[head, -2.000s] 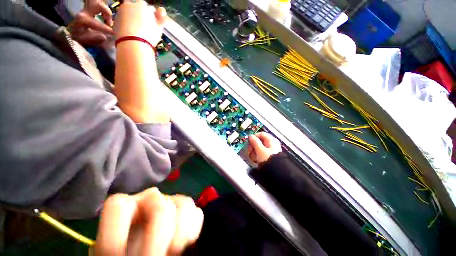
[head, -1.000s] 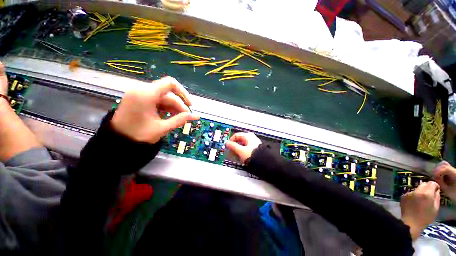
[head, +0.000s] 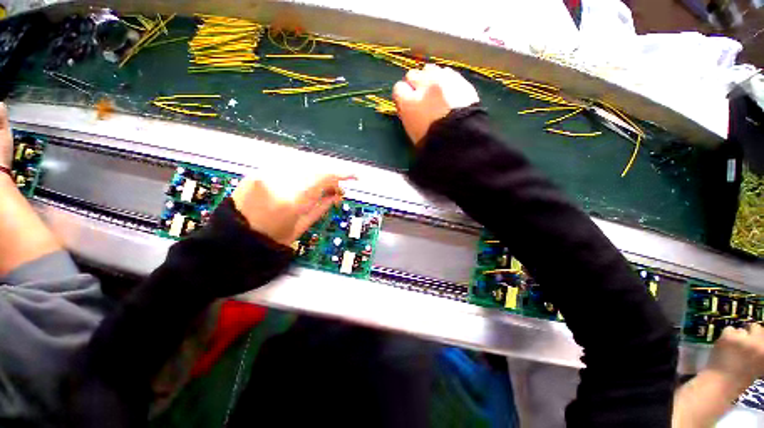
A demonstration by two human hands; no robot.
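Note:
My left hand [head: 289,207], black-sleeved, is over a green circuit board [head: 358,242] on the conveyor and covers its middle. Its fingertips point right, just above the board's parts; I cannot tell whether they hold anything. Pale blocks and small round parts stand on the board. My right hand [head: 431,96] reaches across the rail to the green bench, fingers bent down at loose yellow wires [head: 381,104]. Its fingertips are partly hidden, so a grip on a wire cannot be made out.
A conveyor rail [head: 402,322] crosses the view. Another board [head: 511,294] lies right of mine, partly under my right arm. Other people's hands are at the far left [head: 7,150] and lower right [head: 741,355]. A yellow wire bundle [head: 224,43] lies on the bench.
My right hand has moved from the board's right end up to the wires on the bench. My left hand has shifted slightly right and lower, and more of the board's left end shows.

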